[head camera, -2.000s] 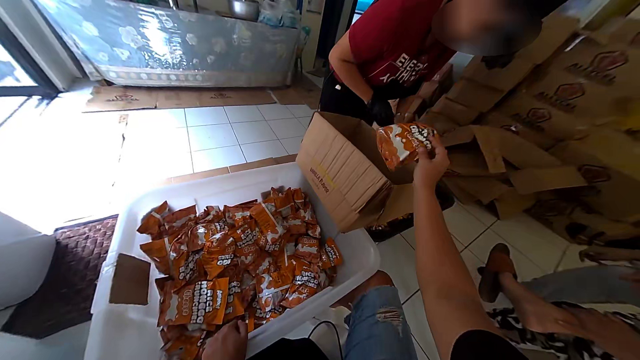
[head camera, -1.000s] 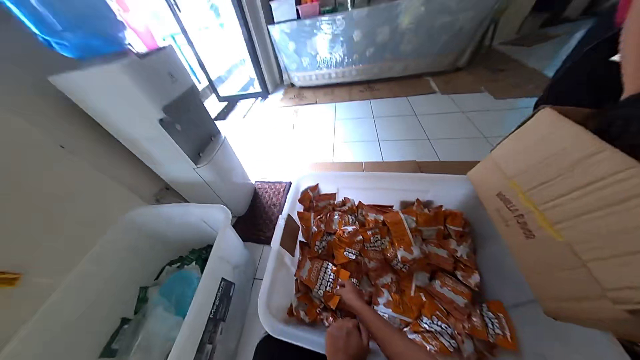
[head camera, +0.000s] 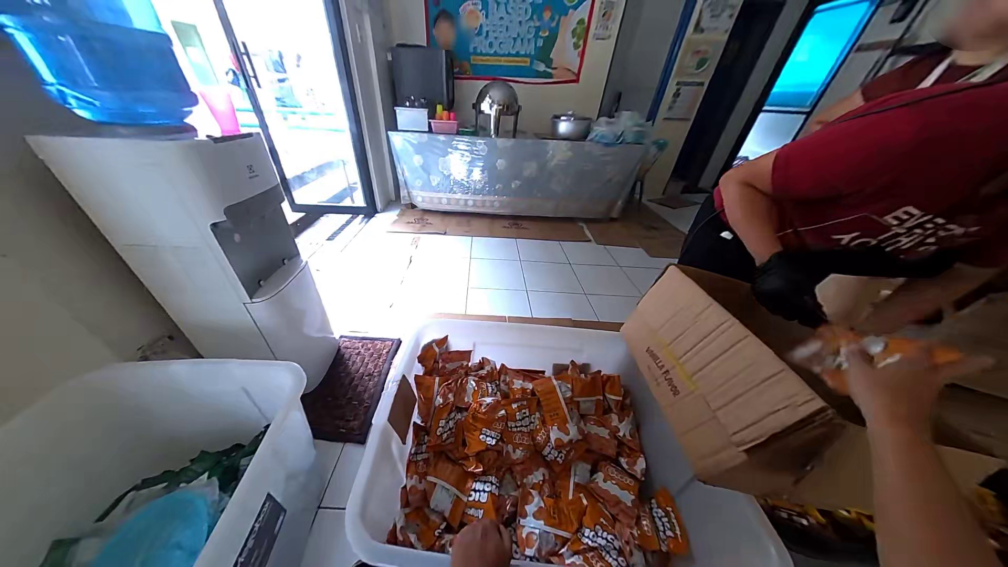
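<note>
Many orange snack packets (head camera: 520, 441) lie heaped in a white plastic tub (head camera: 370, 488). At the tub's near side, my left hand (head camera: 482, 545) rests against the packets; its fingers are hidden, so its grip is unclear. My right hand (head camera: 894, 386), blurred by motion, holds an orange packet (head camera: 835, 354) over an open cardboard box (head camera: 709, 386). The box leans at the tub's right side. Close to that packet is the black-gloved hand (head camera: 787, 291) of a person in a red shirt (head camera: 890, 173).
A second white tub (head camera: 260, 386) with blue and green plastic stands at the left, before a water dispenser (head camera: 197, 236). A dark woven mat (head camera: 354, 386) lies on the tiled floor (head camera: 520, 276). A covered table (head camera: 512, 173) stands at the back.
The view has swung. My right hand, in the packets one second ago, is now over the box with an orange packet. My left hand remains at the tub's near side.
</note>
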